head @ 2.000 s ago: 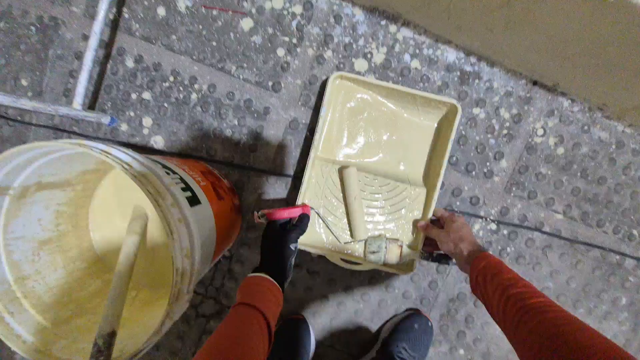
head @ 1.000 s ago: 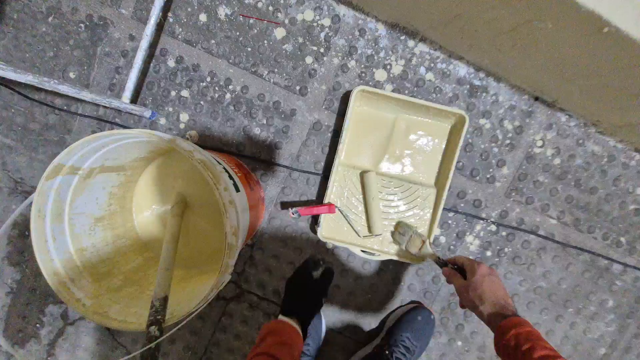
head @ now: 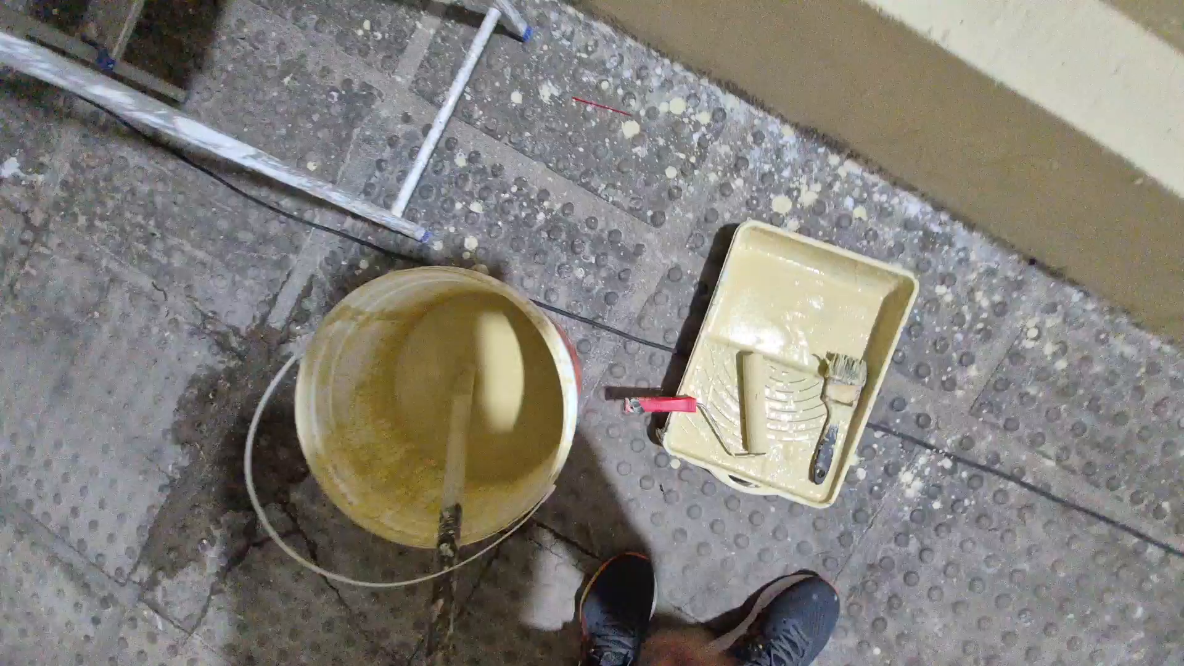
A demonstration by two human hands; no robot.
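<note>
Neither of my hands shows clearly; a blurred reddish-brown patch lies at the bottom edge between my shoes. A cream paint tray [head: 803, 240] sits on the floor right of centre, wet with cream paint. In it lie a small paint roller [head: 754, 402], its red handle [head: 660, 404] sticking out over the left rim, and a paintbrush [head: 836, 407] along the right side, bristles up the frame. Left of the tray stands a plastic bucket [head: 319, 407] of cream paint, with a stirring stick [head: 453, 472] leaning in it over the near rim.
Metal ladder-like legs [head: 231, 143] reach in from the upper left. A dark cable [head: 606, 326] runs across the textured, paint-spotted floor, behind the bucket and past the tray. The foot of a wall [head: 879, 120] crosses the upper right. My shoes [head: 618, 601] stand near the bottom edge.
The paintbrush, held in my right hand a second ago, now lies in the tray. Both hands have gone from clear view. The view has shifted, showing more of the ladder-like legs.
</note>
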